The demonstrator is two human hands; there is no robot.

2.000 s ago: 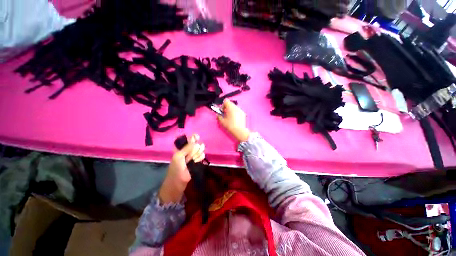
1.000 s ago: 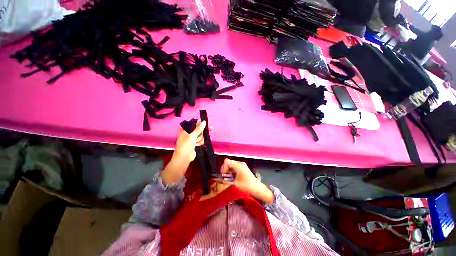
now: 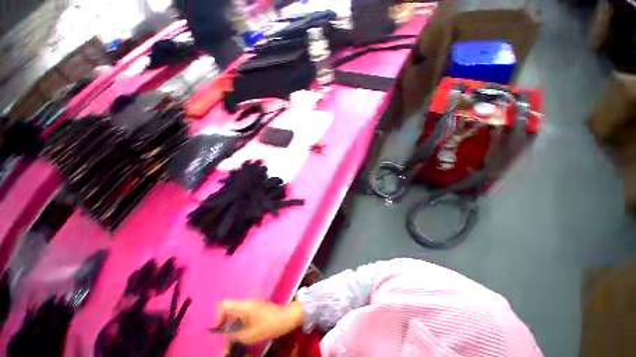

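The view is blurred and turned. My right hand (image 3: 254, 321) is over the table's near edge, with fingers curled around a small dark, pointed thing, likely the thread snips (image 3: 233, 326). Loose black webbing straps (image 3: 143, 328) lie just left of it, cut by the bottom edge. A fanned pile of black straps (image 3: 240, 202) lies farther up the pink table (image 3: 244, 279). Small black buckles (image 3: 152, 275) lie above the loose straps. My left hand is not in view.
A smartphone (image 3: 277, 137) lies on a white sheet (image 3: 279, 162), beside a dark plastic bag (image 3: 202, 157). Stacked black panels (image 3: 111, 164) stand behind. Right of the table are a red machine (image 3: 457, 150) with hoses, a blue box (image 3: 482, 61) and grey floor (image 3: 537, 209).
The view has swung to the right and tilted. My right hand has moved from over my lap to the table near the loose straps. My left hand and its straps have left the picture.
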